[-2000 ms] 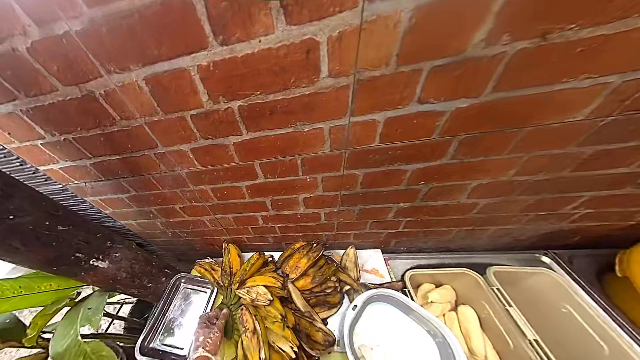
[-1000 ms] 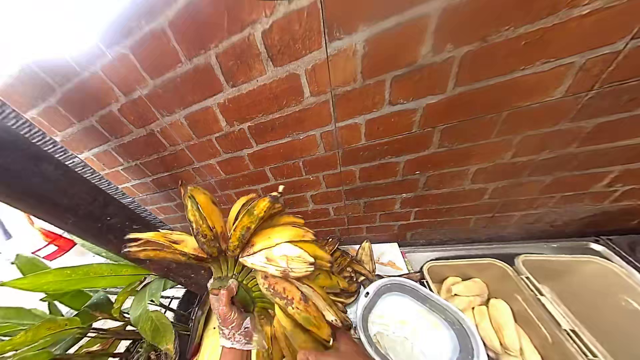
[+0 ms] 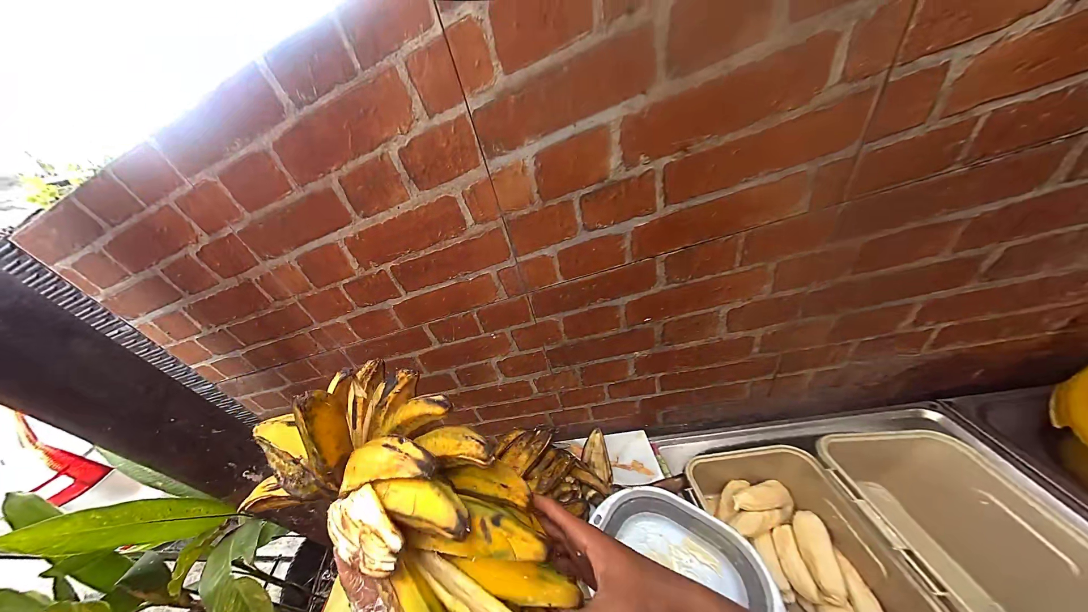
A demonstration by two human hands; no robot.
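Observation:
A large bunch of yellow plantains or bananas (image 3: 425, 484) with dark blotches is held up at the bottom centre. My left hand (image 3: 364, 586), in what looks like a clear plastic glove, grips it from below, mostly hidden by the fruit. My right hand (image 3: 578, 544) presses on the bunch's right side, fingers partly behind the fruit. Browned peels or fruit (image 3: 561, 467) lie behind it. To the right is a grey-and-white basin (image 3: 748, 552) with pale residue inside. Peeled fruit (image 3: 795, 535) lies in a beige container (image 3: 705, 467).
A brick wall (image 3: 595, 255) rises behind everything. The beige lid or second container (image 3: 952, 501) rests on a metal tray (image 3: 922, 416) at right, with something yellow (image 3: 1071, 404) at the edge. Green leaves (image 3: 119, 524) and a dark beam (image 3: 102, 374) are at left.
The bunch, earlier low beside a clear container, has been lifted and then turned. My right hand has come onto its right side. The view has shifted.

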